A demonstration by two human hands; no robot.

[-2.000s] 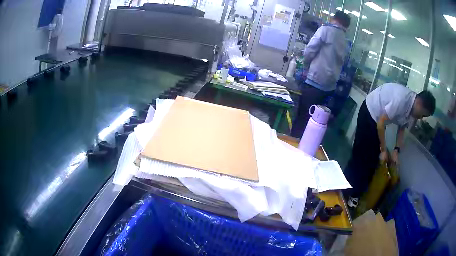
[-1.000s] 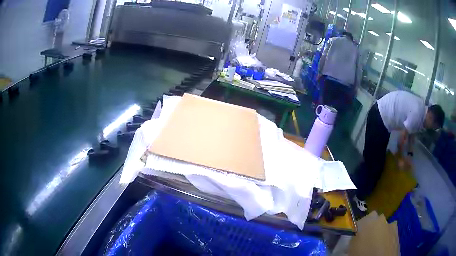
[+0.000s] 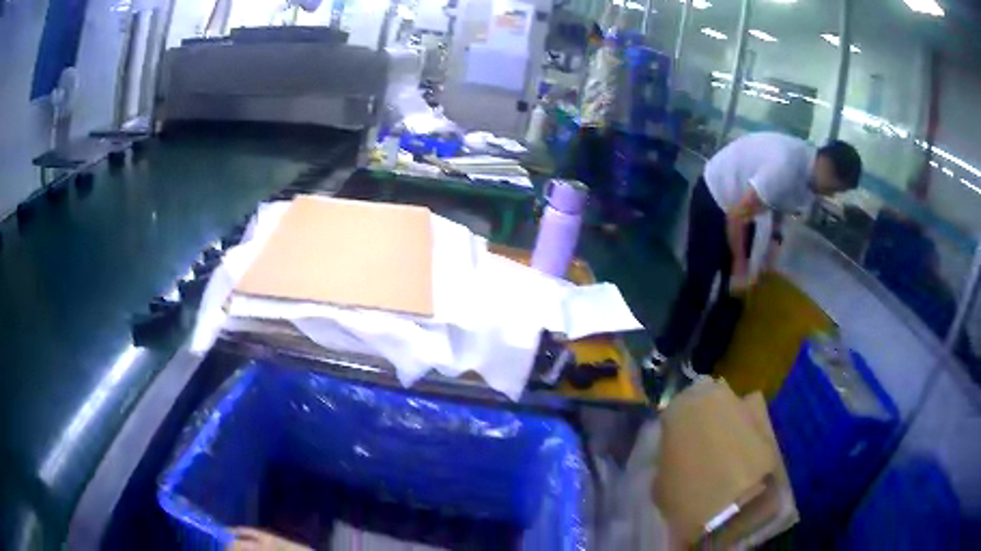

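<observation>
The blue crate stands in front of me with wrinkled clear film over its rim. A pale flat piece shows low inside it; the rest of the inside is dark. A small part of my left hand shows at the crate's near left rim, cut off by the bottom edge, so its grip cannot be told. My right hand is not in view. Black parts lie in a row along the near side of the green belt.
Beyond the crate are cardboard sheets on white sheets, a purple flask and loose black parts on a yellow surface. At right, a person bends near a yellow sheet, brown cardboard and blue crates.
The view has swung right and down, showing more of the crate. Part of my left hand has come in at the bottom edge. The standing person at the back has moved farther off.
</observation>
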